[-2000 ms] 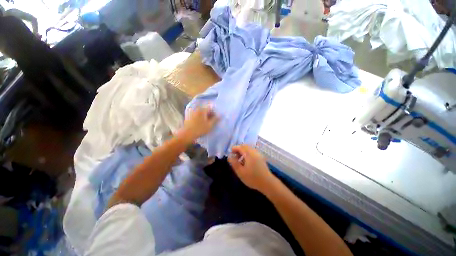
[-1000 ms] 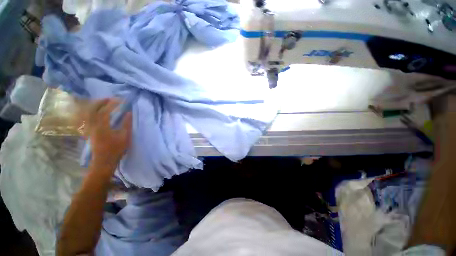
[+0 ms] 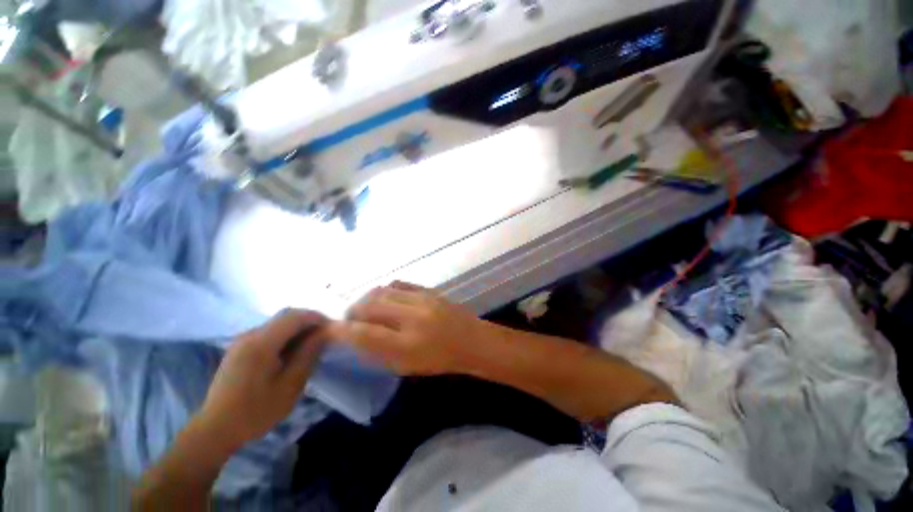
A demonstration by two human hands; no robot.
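Observation:
The light blue garment (image 3: 140,300) lies bunched on the left of the machine table and hangs over its front edge. My left hand (image 3: 265,365) and my right hand (image 3: 400,325) meet at the table's front edge, below the machine head, with their fingertips together on the garment's right end. A flap of the light blue cloth hangs below my fingers. What exactly lies between the fingertips is hidden. The white sewing machine (image 3: 330,130) has a blue stripe and a lit black control panel (image 3: 561,75). Bright light falls under its head.
A green-handled tool (image 3: 613,171) and thread snips (image 3: 681,182) lie at the table's right. An orange-red cord (image 3: 729,200) hangs over the edge. White and pale blue cut pieces (image 3: 801,350) are heaped at the right, with red cloth (image 3: 861,175) beyond.
The view has turned towards the right. My right hand has come back from the table's right end to the garment. My left hand has moved to the garment's right end, meeting it.

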